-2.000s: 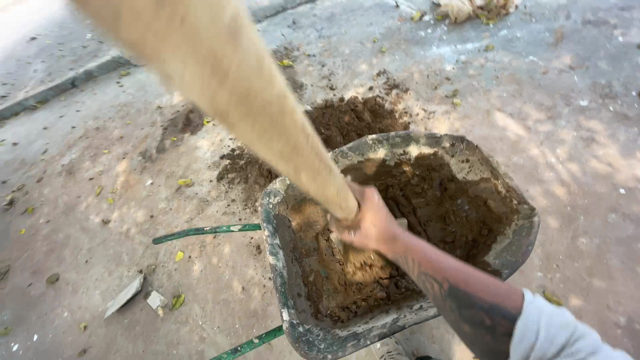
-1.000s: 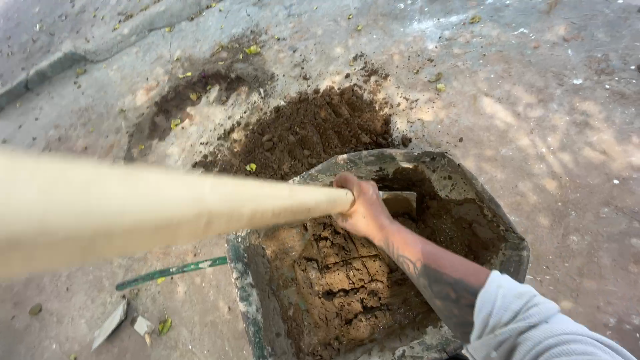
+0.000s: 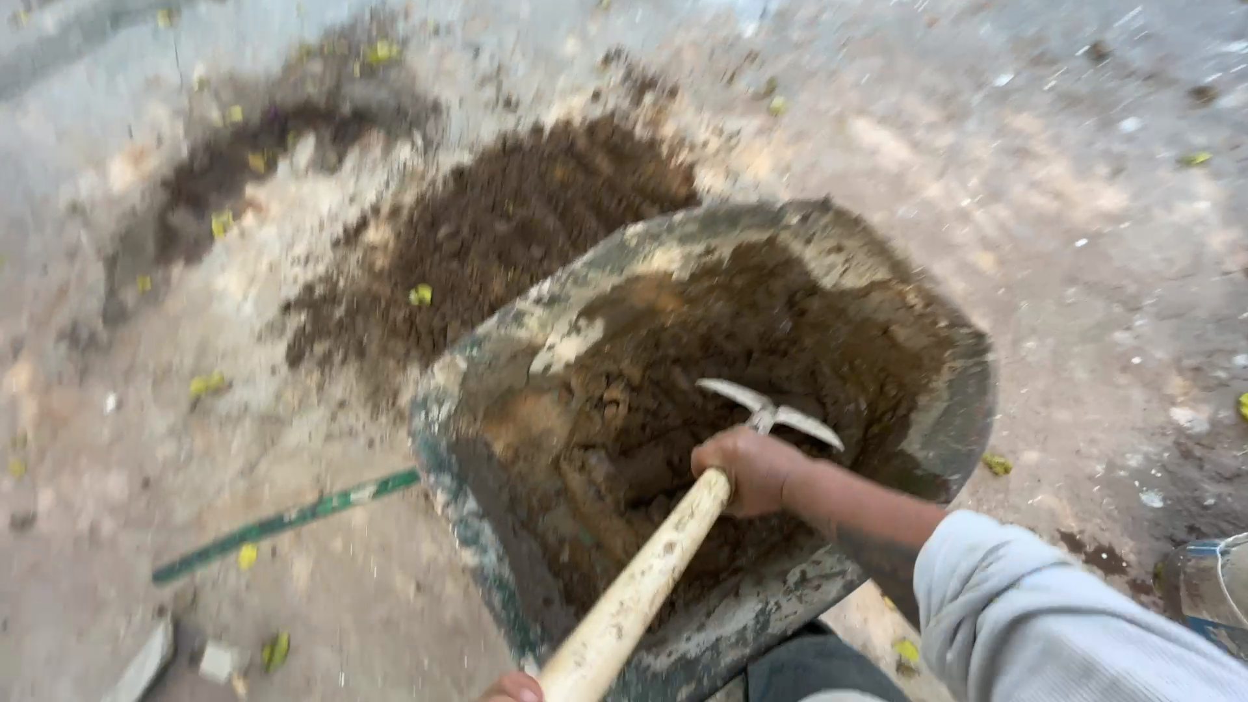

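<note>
My right hand [image 3: 751,472] grips the pale wooden handle [image 3: 634,595] of a digging tool close to its metal head [image 3: 770,413]. That head lies over wet brown mud [image 3: 673,390] inside a worn wheelbarrow tray [image 3: 444,429]; its two narrow arms show, and its exact kind is unclear. At the bottom edge my left hand [image 3: 512,688] shows only its fingertips against the lower handle; the rest of it is out of frame.
Beyond the tray, a heap of loose dark soil [image 3: 546,205] lies on the ground. A green wheelbarrow handle [image 3: 288,525] sticks out left, above broken flat pieces [image 3: 146,663]. A bucket [image 3: 1204,585] stands at the lower right. Yellow leaves are scattered about.
The tool handle, which crossed the upper left before, now points down to the bottom edge. Its metal head has come into plain sight over the mud. My left fingertips have come into view.
</note>
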